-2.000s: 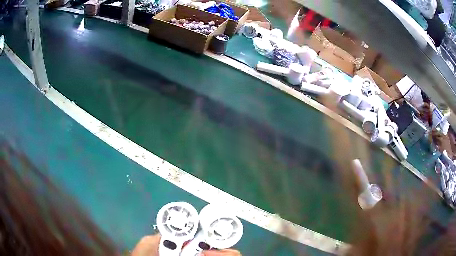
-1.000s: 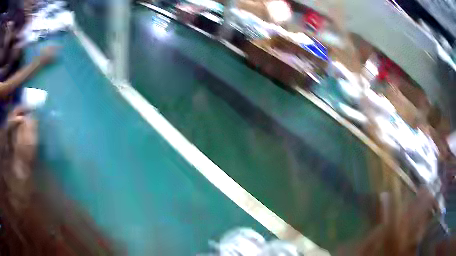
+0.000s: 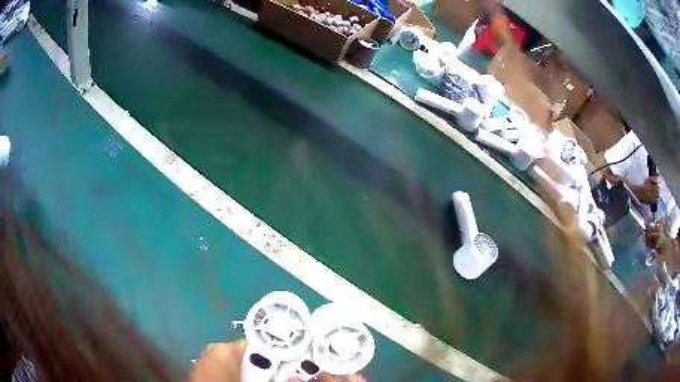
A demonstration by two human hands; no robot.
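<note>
Two white handheld fans are side by side at the bottom edge, round heads up. The left fan (image 3: 277,325) and the right fan (image 3: 343,340) show slotted heads and a dark oval mark on each handle. My left hand (image 3: 218,362) is around the left fan's handle, cut off by the bottom edge. My right hand (image 3: 335,377) shows only as fingertips at the right fan's handle. The lower handles are out of the picture.
A single fan (image 3: 475,246) lies on the green conveyor (image 3: 313,179) beyond the pale rail (image 3: 253,231). A heap of fans (image 3: 514,134), a brown box (image 3: 317,30) and a dark round container (image 3: 362,52) stand on the far side. A person's hand (image 3: 650,190) shows at right.
The view swung left and blurred, then came back. The lone conveyor fan is further left and more fully visible than two seconds ago. Both hands again show with the two fans.
</note>
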